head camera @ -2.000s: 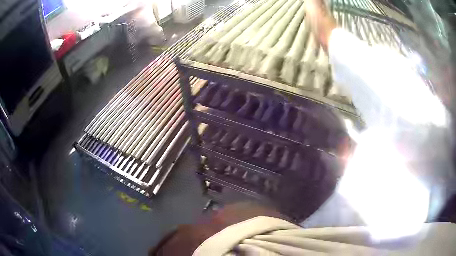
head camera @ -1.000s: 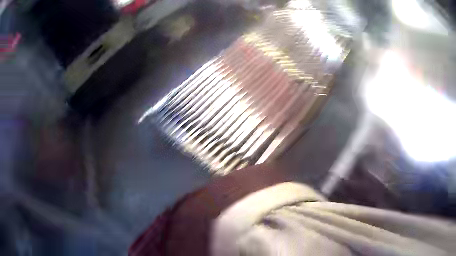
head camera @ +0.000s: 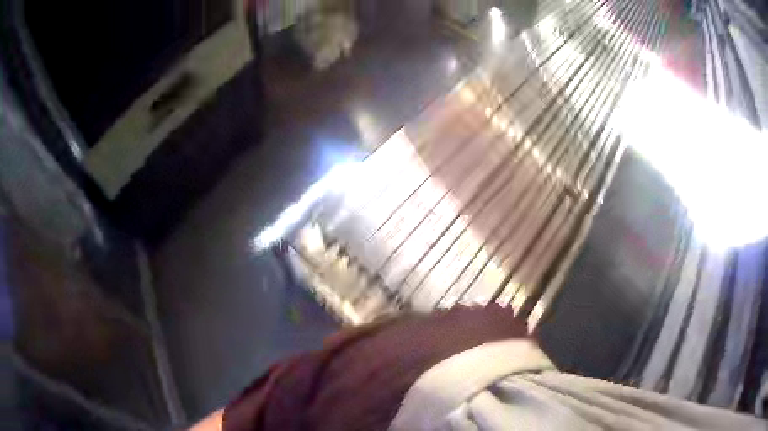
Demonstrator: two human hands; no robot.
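A brown curtain (head camera: 362, 370) with a cream, gathered band of cloth (head camera: 539, 396) lies across the bottom of the view, close to me. What bears it is hidden. A small patch of skin (head camera: 207, 422) shows at its lower left end, cut off by the bottom edge. It may be my left hand, but no fingers show. My right hand is not in view. Beyond the cloth, a low frame of parallel metal rods (head camera: 434, 223) lies slanting on the floor, with a brownish-pink band across its middle.
A dark unit with a pale panel (head camera: 126, 147) stands at upper left. A pale edge (head camera: 156, 337) runs down at lower left beside blurred brown and grey shapes. Striped, bluish-grey folds (head camera: 712, 316) show at lower right. Strong glare (head camera: 707, 168) hides part of the right side.
The view has swung away from the tall loaded rack. The low rod frame now lies nearer the centre. More brown cloth shows, and the arm reaching over the rack is out of view.
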